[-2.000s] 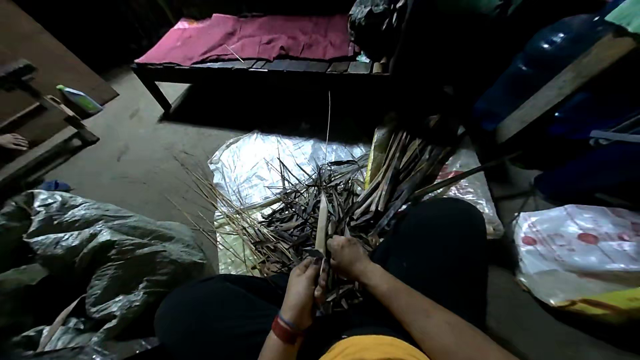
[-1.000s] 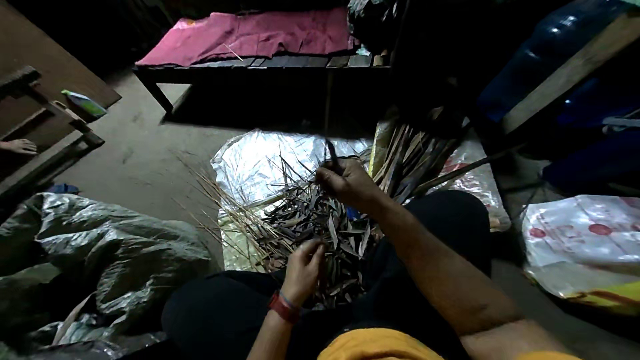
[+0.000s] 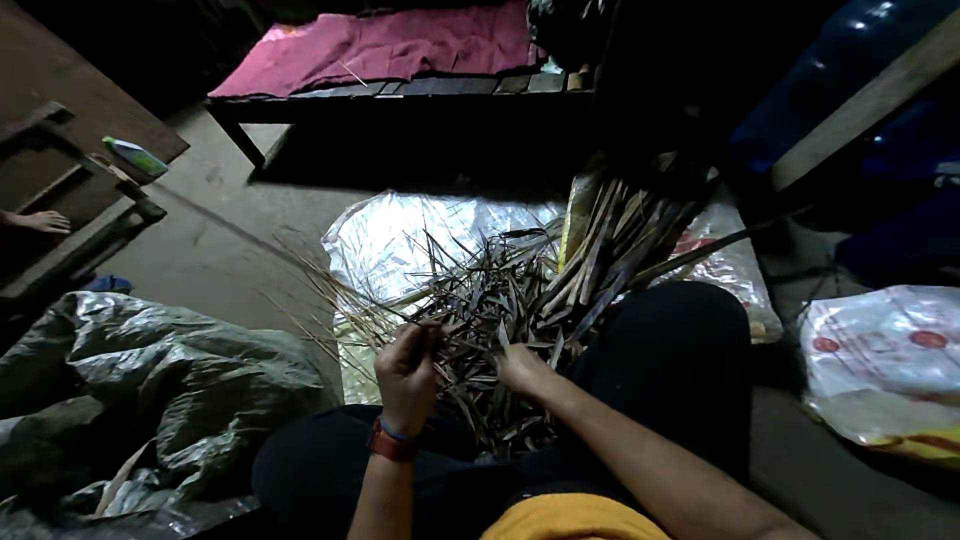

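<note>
My left hand (image 3: 409, 371), with a red band at the wrist, is raised over the left part of a heap of dark dry leaf scraps (image 3: 487, 300); its fingers are pinched around the end of a thin, dark piece, probably a stalk. My right hand (image 3: 521, 369) is at the right of it, low over the heap and blurred; what it holds is hard to make out. Thin light sticks (image 3: 337, 296) lie at the heap's left side. A bundle of long dry stalks (image 3: 615, 240) lies behind and to the right. A shiny whitish sheet (image 3: 382, 240) is under the heap.
A crumpled greenish plastic sack (image 3: 225, 375) lies at the left, a white plastic sack (image 3: 885, 352) at the right. Ahead stands a low slatted bench (image 3: 450, 88) with a red cloth (image 3: 405, 45). Another person's hand (image 3: 41, 221) rests near a wooden frame (image 3: 75, 247) at far left.
Two seconds ago both hands were together at a pale strip. One second ago my right hand was raised farther forward; it has come back down near my left hand.
</note>
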